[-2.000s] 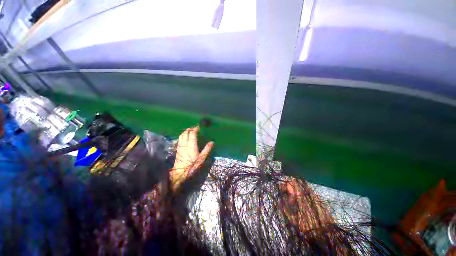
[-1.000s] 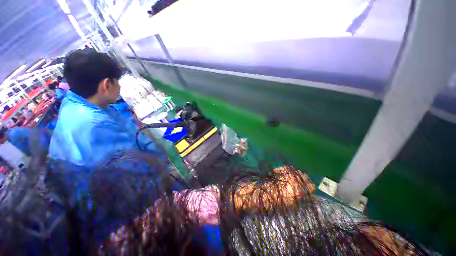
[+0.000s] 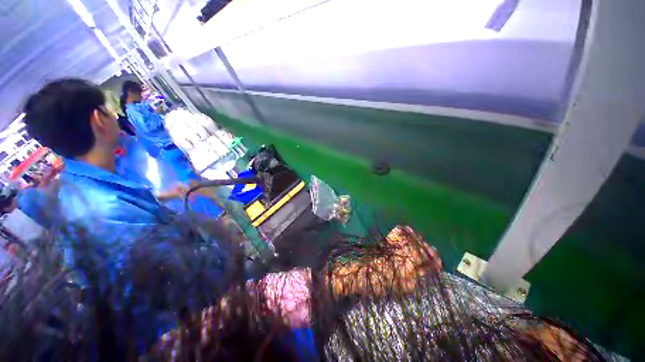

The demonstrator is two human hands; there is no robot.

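My left hand (image 3: pixel 385 267) rests at the near edge of the bench, over the left part of the silvery bubble-wrap mat (image 3: pixel 403 325). Dark hair hangs across it, so I cannot tell whether it holds anything. My right hand (image 3: pixel 555 339) shows only in part at the bottom right, blurred and behind hair; its fingers cannot be made out. A clear plastic bag with brassy small pieces (image 3: pixel 331 201) lies just beyond my left hand. No round component can be made out in the hands.
A black box with a yellow stripe (image 3: pixel 279 201) and a thick black cable stands left of the bag. White items (image 3: pixel 201 141) lie further along the bench. A person in a blue smock (image 3: pixel 99 194) is at the left, another beyond. A white post (image 3: pixel 566 155) stands at the right.
The view has swung left since the first frame, bringing people into sight. My left hand, earlier raised with fingers spread, is now low over the mat. The nearer person has shifted left.
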